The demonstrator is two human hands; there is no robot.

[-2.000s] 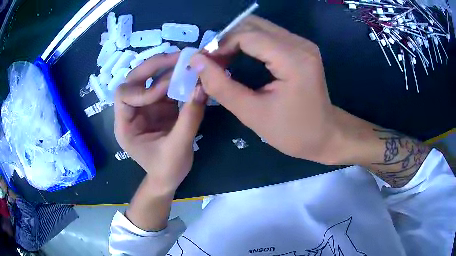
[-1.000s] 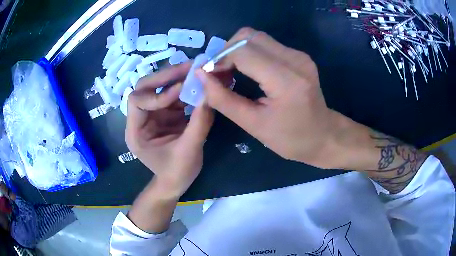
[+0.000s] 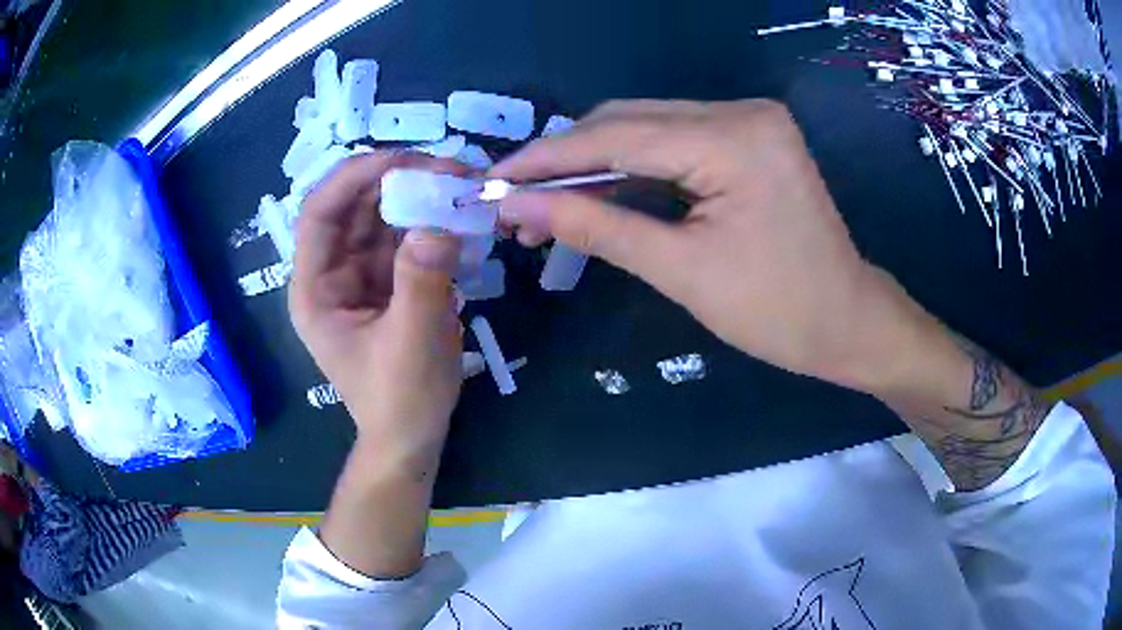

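Note:
My left hand (image 3: pixel 375 283) holds a milky white oblong housing (image 3: pixel 425 201) between thumb and fingers, lying roughly level. My right hand (image 3: pixel 701 234) pinches a wired lead (image 3: pixel 572 182) by its small white connector (image 3: pixel 496 190), at the housing's right part. The lead's thin sleeve points right, under my right fingers. Thin wire shows between connector and housing; whether it passes into the hole cannot be told. A loose pile of housings (image 3: pixel 407 121) lies behind my left hand, partly hidden by it.
A fanned heap of leads (image 3: pixel 984 111) lies at far right, beside a clear bag (image 3: pixel 1061 35). A blue bin (image 3: pixel 203 326) with a clear bag of white parts (image 3: pixel 105 308) stands at left. Silver metal bits (image 3: pixel 680 367) and slim white bars (image 3: pixel 493 354) lie near the front edge (image 3: pixel 578 482).
The housing has turned from steeply tilted to roughly level, and the lead from slanting upward to nearly level. The view has shifted, uncovering slim bars and more metal bits near the front edge.

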